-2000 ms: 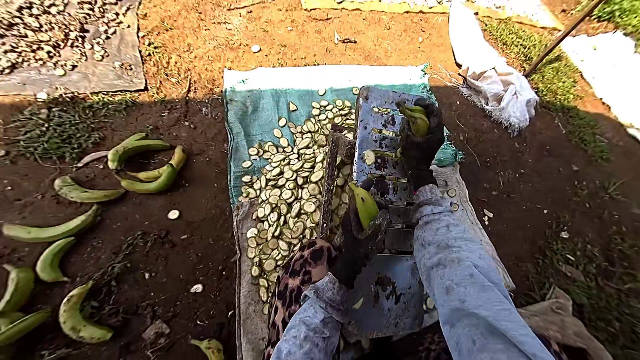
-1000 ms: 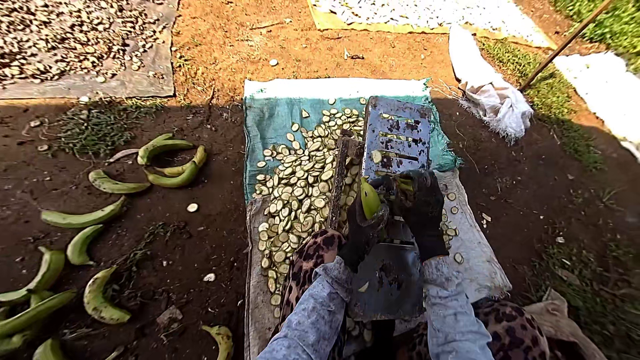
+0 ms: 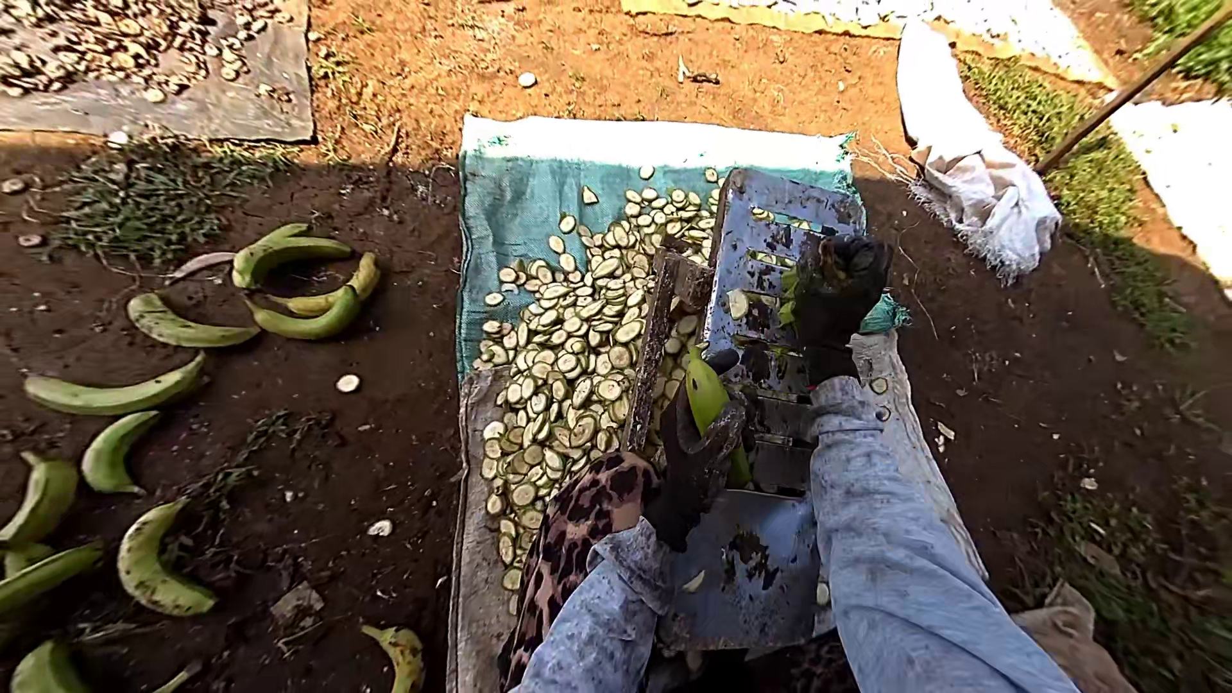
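Note:
A metal slicing board with several slots (image 3: 770, 217) slopes away from me over the sheets. My left hand (image 3: 695, 448), in a dark glove, is closed round a green plantain (image 3: 707, 395) beside the board's left edge. Farther up, my right hand (image 3: 842, 294), also gloved, presses on the slotted part; a bit of green plantain (image 3: 791, 294) shows at its left side, the rest hidden under the palm. One cut slice (image 3: 738, 304) lies on the metal. Many plantain slices (image 3: 568, 361) are heaped left of the board, next to a wooden bar (image 3: 656, 356).
Under the slices lies a teal and white woven sheet (image 3: 510, 207). Several whole green plantains (image 3: 115, 390) are scattered on the soil at left. Dried pieces cover a sheet (image 3: 279, 101) at upper left. A white sack (image 3: 991, 192) and a wooden pole (image 3: 1126, 87) are at upper right.
My right hand was near my left hand one second ago and has moved up the slotted board, away from me. My left hand still holds its plantain.

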